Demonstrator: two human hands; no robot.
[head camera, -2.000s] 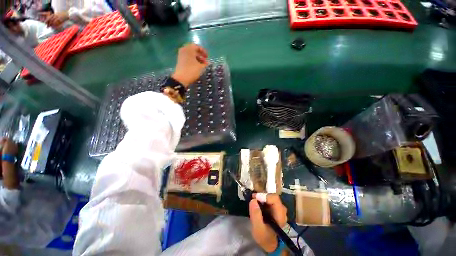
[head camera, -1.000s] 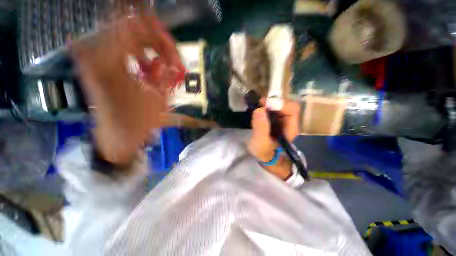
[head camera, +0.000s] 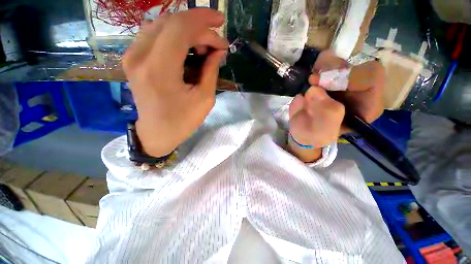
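Note:
My left hand (head camera: 173, 77) pinches a tiny component (head camera: 235, 46) between thumb and index finger, at the bench edge. It is too small to make out in detail. My right hand (head camera: 330, 98), with white tape on a finger, grips the black soldering iron (head camera: 269, 62). Its metal barrel points up and left toward the component; whether the tip touches it I cannot tell. Red lead wires (head camera: 121, 11) lie in a loose pile on the pale wire board (head camera: 111, 45), beyond my left hand and partly hidden by it.
The cleaning pad (head camera: 321, 25) between rough white blocks lies beyond my right hand. A taped tan block (head camera: 396, 77) and a blue and red pen-like item (head camera: 446, 77) lie to the right. The black iron cord (head camera: 385, 154) loops at right. Brown boxes (head camera: 57, 191) stand lower left.
My view has tilted down and closer. My left hand moved from the tray, past the red wires, to beside the iron's tip, and now pinches a small component. My right hand still holds the iron.

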